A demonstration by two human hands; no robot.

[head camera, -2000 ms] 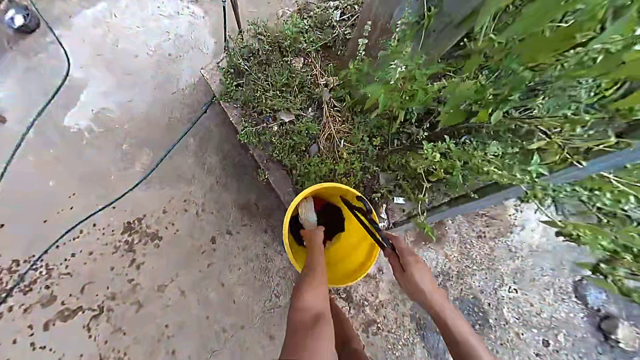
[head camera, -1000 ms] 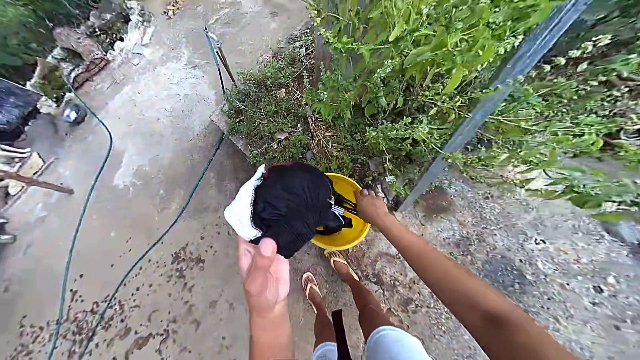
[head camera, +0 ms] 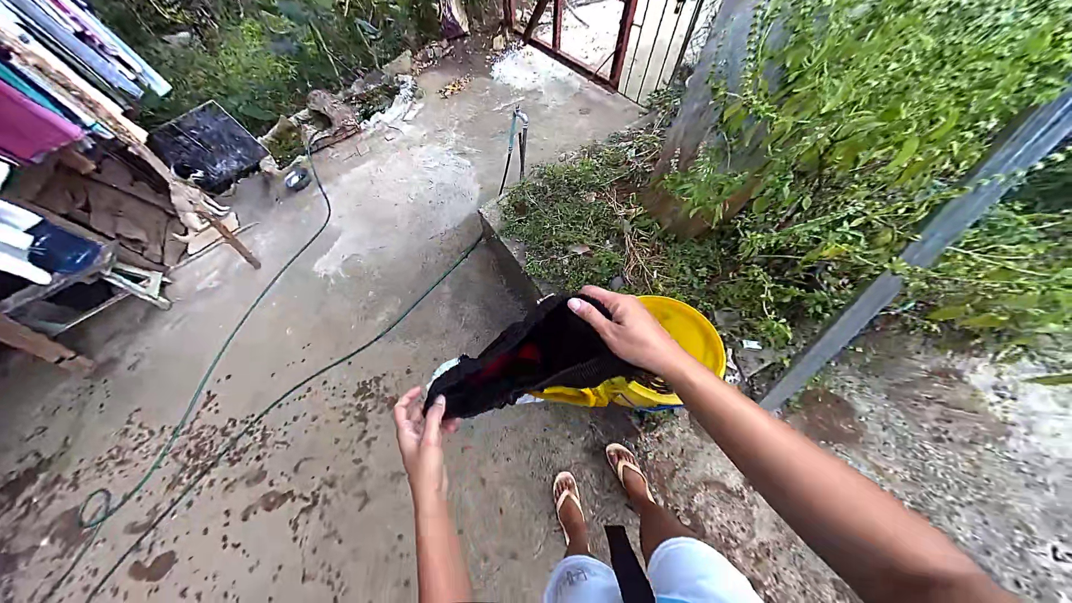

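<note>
A black cloth garment [head camera: 544, 356] with a red patch and a bit of white at one end is stretched between my hands. My left hand [head camera: 427, 423] pinches its lower left end. My right hand [head camera: 624, 327] grips the upper right end, above a yellow bucket [head camera: 699, 331]. The garment and my right arm partly hide the bucket. Yellow material [head camera: 578, 395] shows below the garment, beside the bucket; whether it is cloth I cannot tell.
A green hose [head camera: 335, 364] winds over the wet concrete to a standing tap [head camera: 521, 126]. Weeds and a metal pole [head camera: 921, 251] lie to the right. Hanging clothes [head camera: 50, 109] and a wooden bench [head camera: 63, 280] are at the left.
The bunched black garment is now stretched out between both hands. My right hand has moved from the bucket's rim onto the garment. The view has tilted up toward the gate.
</note>
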